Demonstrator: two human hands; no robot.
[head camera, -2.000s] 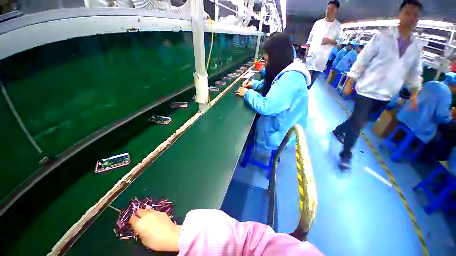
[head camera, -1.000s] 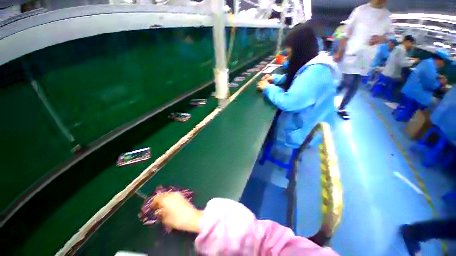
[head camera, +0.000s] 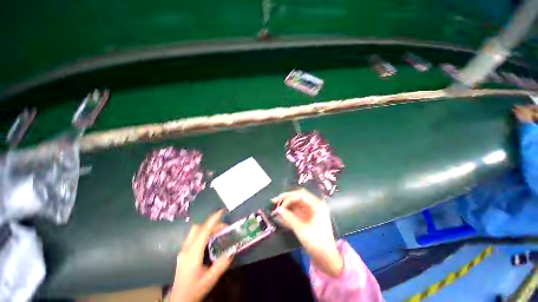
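A phone housing (head camera: 242, 236) with a pink rim and green board lies tilted at the bench's near edge. My left hand (head camera: 200, 253) grips its left end, thumb below and fingers above. My right hand (head camera: 305, 221) is at its right end, thumb and finger pinched; a tiny dark pink piece, likely a side trim strip, shows blurred at the fingertips. A round pile of small side keys (head camera: 168, 183) is at left. A looser pile of trim strips (head camera: 315, 162) is at right. A white card (head camera: 241, 183) lies between the piles.
Beyond the pale belt edge strip (head camera: 236, 120), the conveyor carries spaced housings, one at centre (head camera: 304, 82). Clear plastic bags (head camera: 44, 180) and a white bag (head camera: 20, 259) are at far left. A post (head camera: 486, 62) stands at upper right. Another person's blue sleeve (head camera: 529, 150) is at the right edge.
The view has swung left and down onto the bench. My right hand has left the strip pile for the housing. My left hand, the housing, the card and the left pile now show.
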